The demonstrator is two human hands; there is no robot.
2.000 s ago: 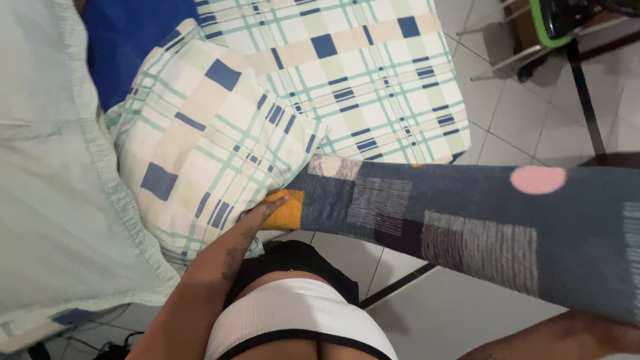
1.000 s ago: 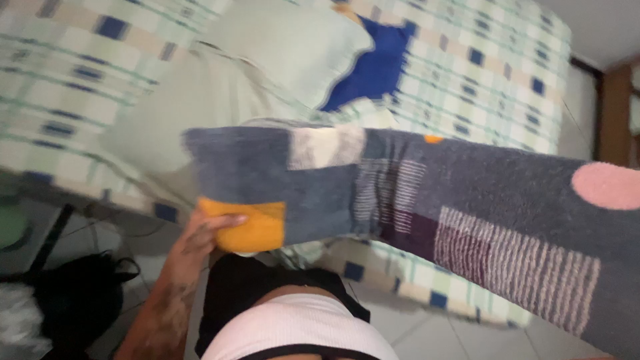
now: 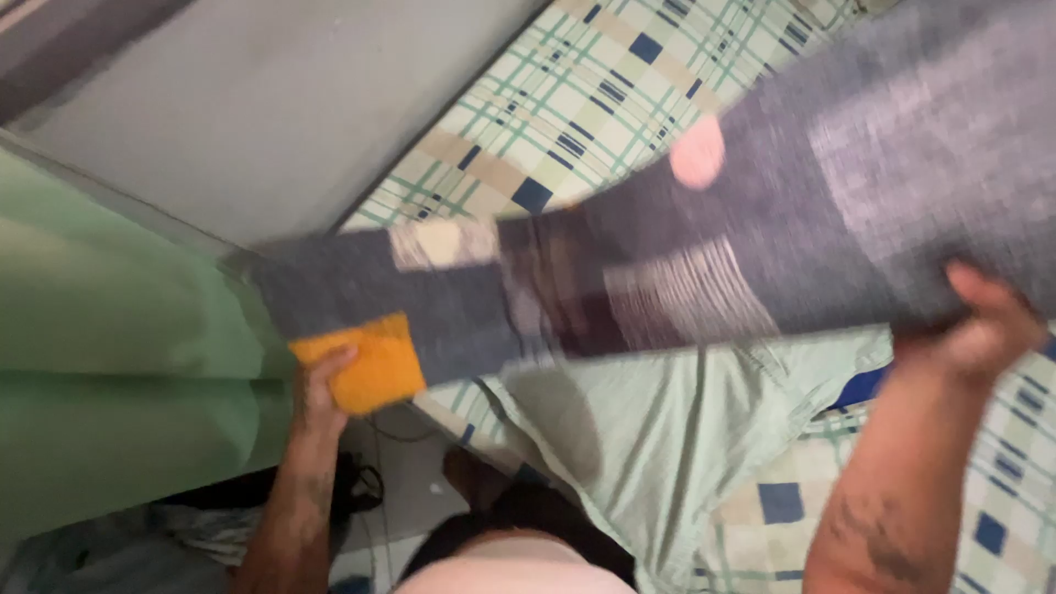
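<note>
A folded grey blanket (image 3: 445, 322) with orange, pink, cream and striped patches stretches across the view, held up in front of me. My left hand (image 3: 326, 384) grips its lower left edge at the orange patch, with the thumb on top. At the right, my right hand (image 3: 982, 318) is at the blanket's lower edge, its thumb over the cloth and its other fingers hidden or blurred. Below the blanket lies a pale green cloth (image 3: 660, 445), wrinkled, on a bed with a plaid sheet (image 3: 767, 536).
A grey wall (image 3: 272, 107) borders the bed at the upper left. Green curtain-like fabric (image 3: 132, 355) hangs at the left. Dark and grey cloth items (image 3: 157, 536) lie at the lower left, near a thin cable on the tiled floor. A bit of blue cloth (image 3: 858, 388) shows near my right forearm.
The view has swung strongly to the wall and green fabric. My left hand still holds the blanket at its orange patch, and my right hand has come into view at its other side.
</note>
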